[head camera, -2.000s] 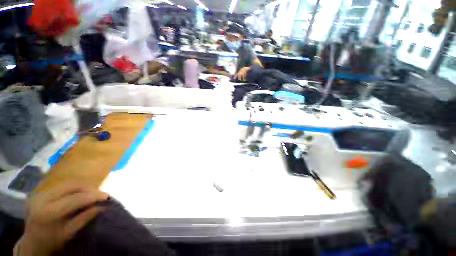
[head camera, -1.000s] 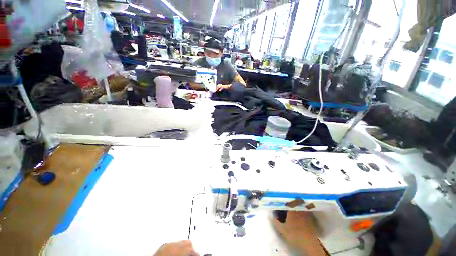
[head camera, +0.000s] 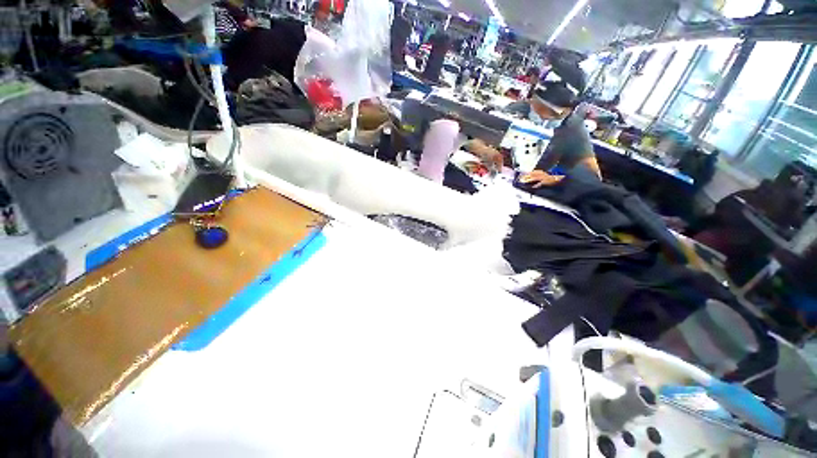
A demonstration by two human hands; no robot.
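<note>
Neither my left hand nor my right hand can be made out. The white sewing machine head with a blue stripe (head camera: 542, 416) is cut off by the lower right edge. Its needle area is out of the picture. The brown cardboard sheet (head camera: 148, 309) with shiny tape and blue edges lies on the left of the white table (head camera: 358, 331). A small round dark-blue item (head camera: 211, 236) lies on the cardboard. A blurred dark shape (head camera: 31, 407) shows at the lower left edge; I cannot tell what it is.
Dark cloth (head camera: 600, 268) is heaped beyond the machine. A person in a cap and mask (head camera: 564, 125) sits at another machine. A pink cone (head camera: 439, 148) stands beyond the raised white rim. A grey vented box (head camera: 58, 161) is at the left.
The view has swung left and tilted. The machine head has shifted to the lower right, and the cardboard shows more fully. Both hands seen near the machine have left the picture.
</note>
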